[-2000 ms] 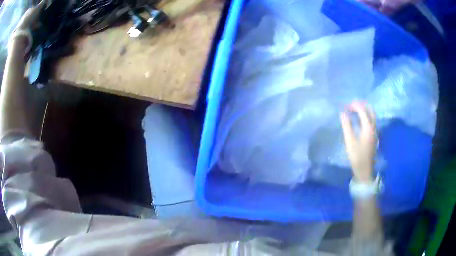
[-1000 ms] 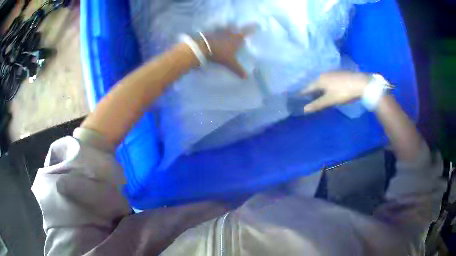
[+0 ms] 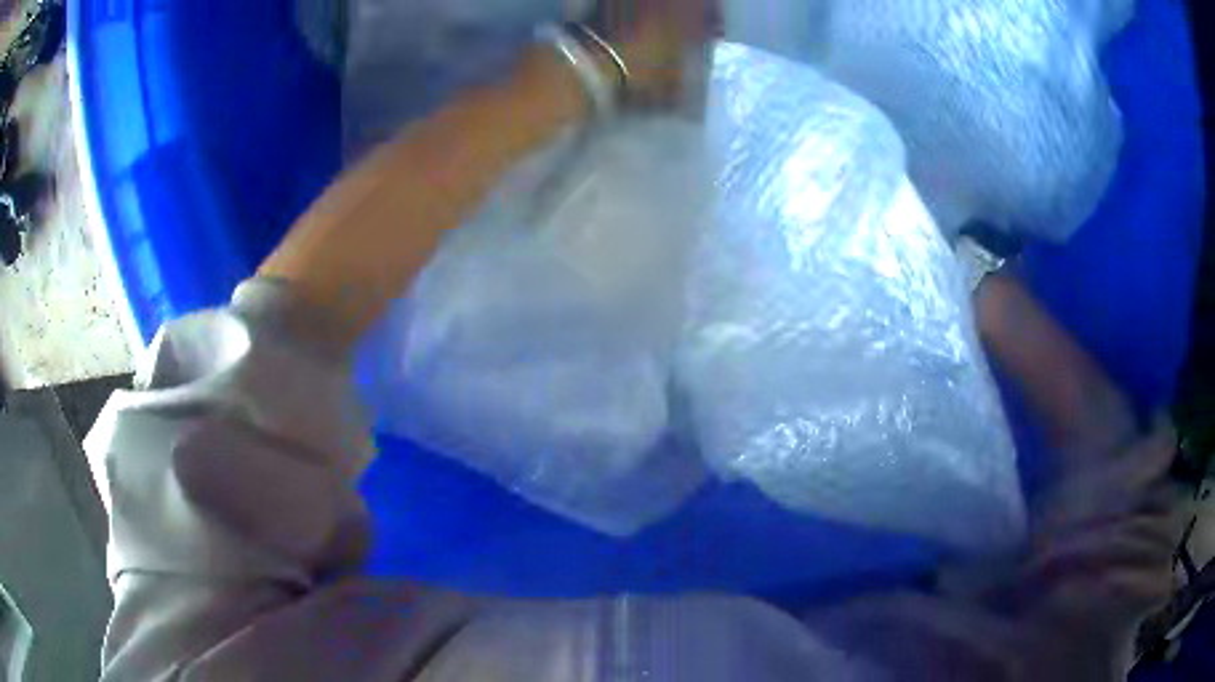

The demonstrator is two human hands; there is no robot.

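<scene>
A shiny, dimpled clear-whitish bubble bag (image 3: pixel 839 280) stands out in front of me over the blue tote (image 3: pixel 173 200). A duller, milky bag (image 3: pixel 560 333) lies to its left, touching or overlapping it. My left hand (image 3: pixel 673 53) is blurred and cut off by the top edge, at the upper end of these bags; its fingers cannot be made out. My right hand is hidden behind the shiny bag; only the wrist with its band and the forearm show at the bag's right edge.
Another shiny bubble bag (image 3: pixel 986 107) lies in the tote at the upper right. A worn bench (image 3: pixel 60 313) with dark cables is at the left edge. The tote's near side is close to my jacket.
The view has shifted closer over the tote. The shiny bubble bag now stands large in front of me and covers my right hand. My left hand has moved up to the top edge.
</scene>
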